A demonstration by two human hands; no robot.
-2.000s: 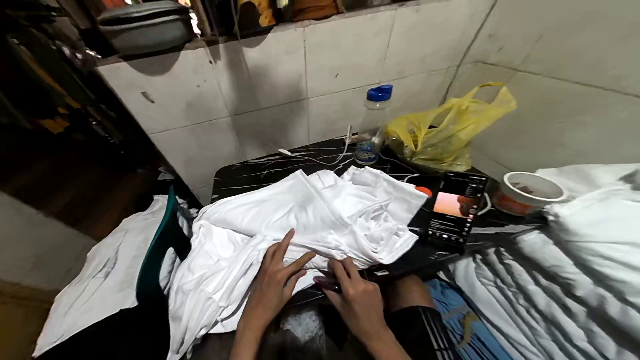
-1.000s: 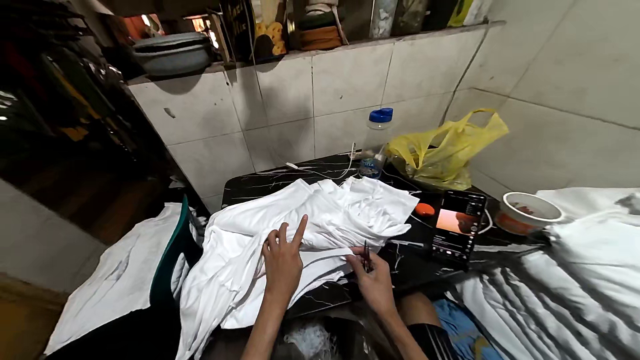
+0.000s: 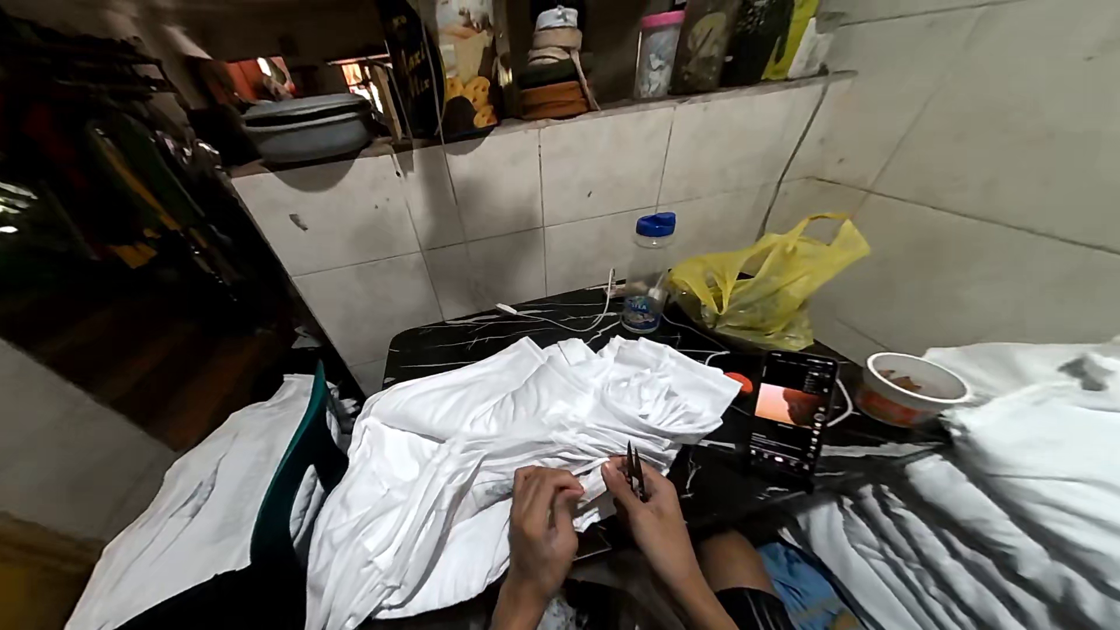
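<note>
A heap of white fabric point(image 3: 490, 437) lies gathered over the black marble-patterned table point(image 3: 446, 341). My left hand point(image 3: 542, 521) has its fingers curled at the near edge of the cloth; whether it pinches the fabric is unclear. In my right hand point(image 3: 652, 516) is a small pair of dark thread snips point(image 3: 634, 471), blades pointing up and away, while its fingertips touch the cloth's edge. Right of the cloth, a phone point(image 3: 792, 416) with a lit screen stands tilted near a small red-orange object point(image 3: 740, 382).
Behind the cloth are a plastic bottle with a blue cap point(image 3: 646, 271), a white cable point(image 3: 560, 324) and a yellow plastic bag point(image 3: 770, 284). A white tub point(image 3: 910, 389) and stacked white cloths point(image 3: 1041, 472) lie right. More white cloth point(image 3: 210, 490) hangs over a green chair point(image 3: 293, 477).
My left hand has drawn back from the top of the cloth to its near edge, and its fingers have curled. The snips in my right hand now point upward more plainly.
</note>
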